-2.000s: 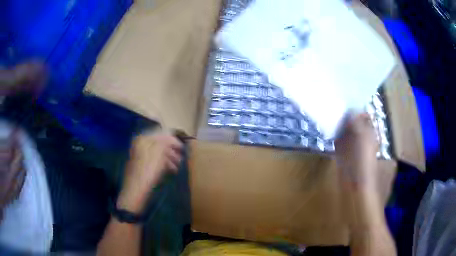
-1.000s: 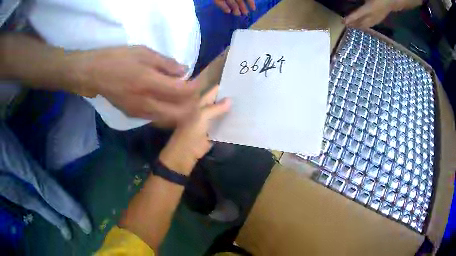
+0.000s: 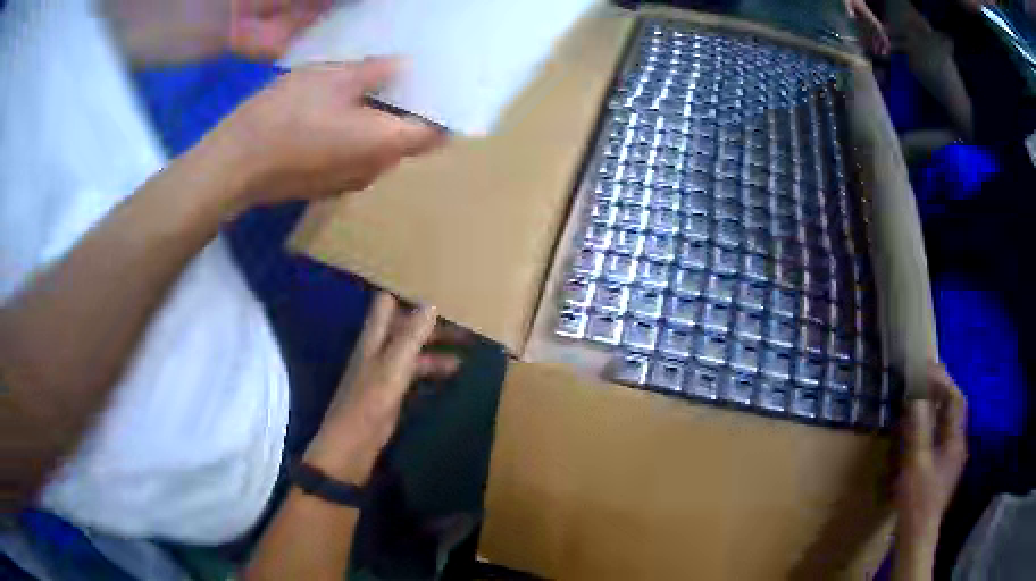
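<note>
The large brown carton [image 3: 682,477] stands open with its flaps folded out. Dense rows of small silvery square units [image 3: 716,216] fill it, with a small gap at the front left corner. My left hand [image 3: 381,369], with a dark wristband, is at the lower edge of the left flap [image 3: 466,227], fingers spread, holding nothing visible. My right hand [image 3: 932,437] grips the front end of the right flap [image 3: 892,204]. The white count slip [image 3: 454,57] is in another person's hand above the left flap; its writing cannot be read.
A person in white [image 3: 170,431] stands close at the left, with an arm [image 3: 148,250] reaching over the left flap. Another hand [image 3: 869,25] shows at the carton's far right. Blue objects [image 3: 977,329] are at the right, and a greyish-white thing [image 3: 1000,545] is at the lower right.
The slip has passed from my left hand to the other person's hand and moved up and left. My left hand has moved down to the flap edge. My right hand has come into view.
</note>
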